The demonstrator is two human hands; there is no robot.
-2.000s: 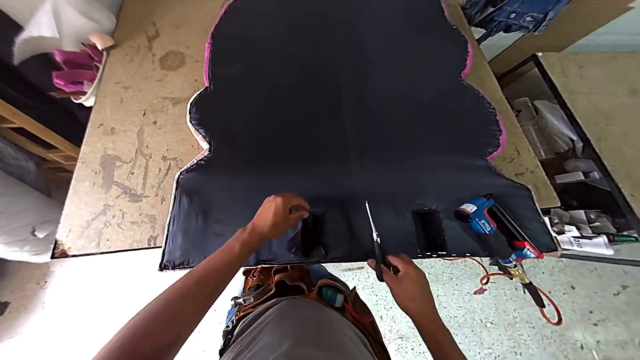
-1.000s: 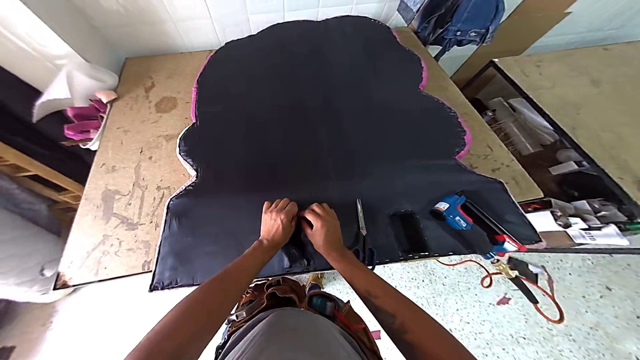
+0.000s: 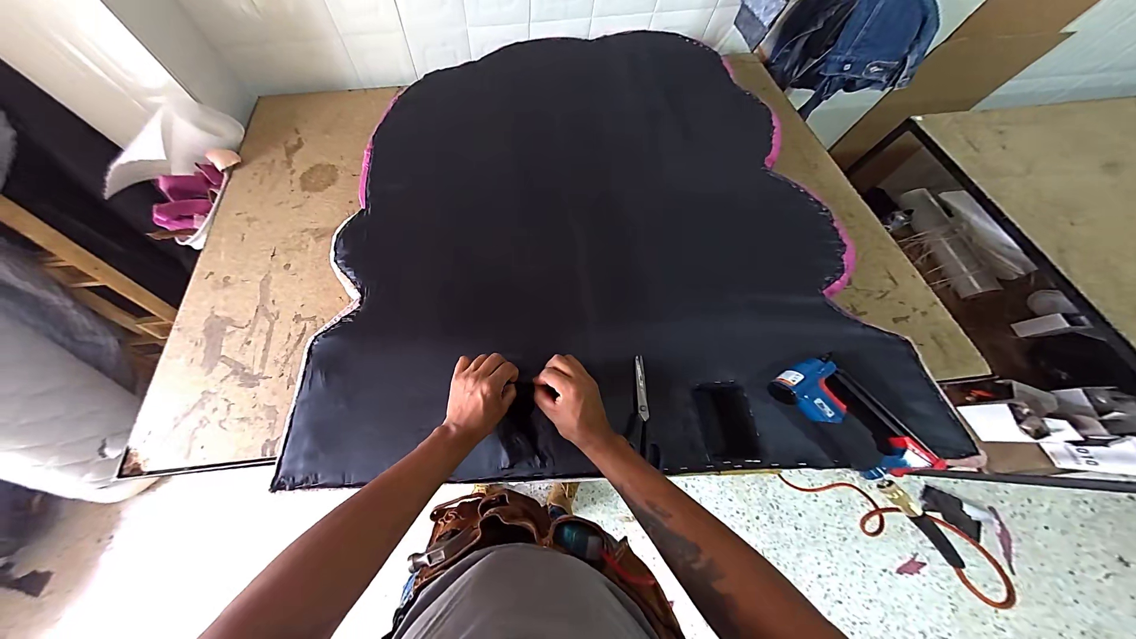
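Black fabric (image 3: 568,204) covers a large panel with a scalloped outline and pink and white edges. Near its front edge, my left hand (image 3: 480,390) and my right hand (image 3: 571,397) pinch the fabric on either side of a dark opening, fingers curled and facing each other. Loose folds of the black fabric hang just below my fingers. A pair of scissors (image 3: 641,399) lies right of my right hand, blades pointing away from me. Further right is a rectangular cut-out (image 3: 728,421) in the fabric. A blue pneumatic staple gun (image 3: 816,390) rests at the panel's right front.
The panel lies on a wooden worktable (image 3: 240,293). An orange air hose (image 3: 985,555) curls from the staple gun beyond the front edge. At the right stands a second table (image 3: 1056,169) with boxes and rolls below. Pink fabric pieces (image 3: 185,200) sit at the left; jeans (image 3: 879,44) hang behind.
My right hand held the scissors two seconds ago; they now lie on the black fabric. That hand has moved left to the opening, beside my left hand. The view has shifted.
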